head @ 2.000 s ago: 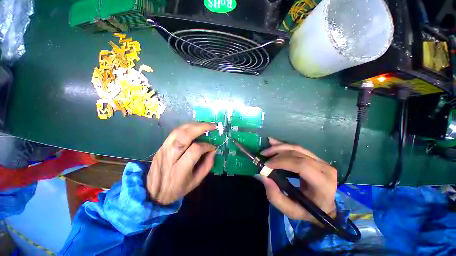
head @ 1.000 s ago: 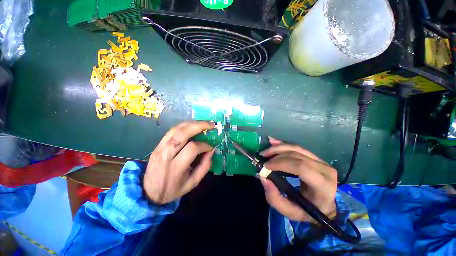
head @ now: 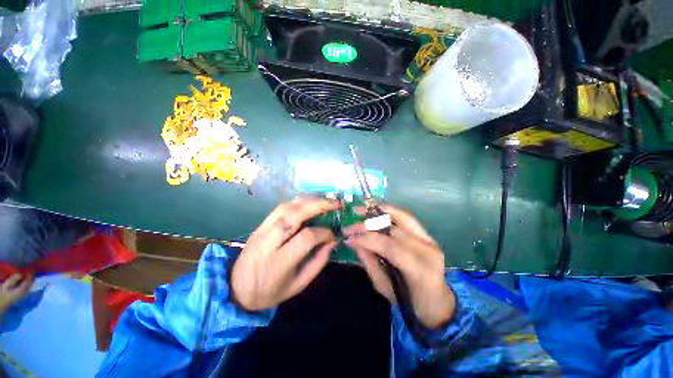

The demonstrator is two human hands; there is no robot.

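Observation:
A green PCB panel (head: 341,179) lies in front of me, glaring white at its far part; my hands cover much of its near part. My left hand (head: 284,255) has thumb and forefinger pinched over the panel; a very thin strand seems to be at the fingertips. My right hand (head: 406,262) holds the soldering iron (head: 378,223), its metal tip pointing away from me above the panel. The fingertips of both hands nearly meet at the panel's middle. Whether an orange piece lies under them is hidden.
Loose FPC pile (head: 203,140) lies left. Stacked PCB panels (head: 195,37) and a fan (head: 336,102) stand at the back. A white tub (head: 476,80) and the soldering station (head: 561,118) with cables stand right. A plastic bag (head: 43,48) is far left. Another person's hand (head: 13,289) shows far left.
The iron's tip has swung up and away from the board's middle. My right hand has moved left, close to my left fingertips. The view has shifted, showing more at the back and right.

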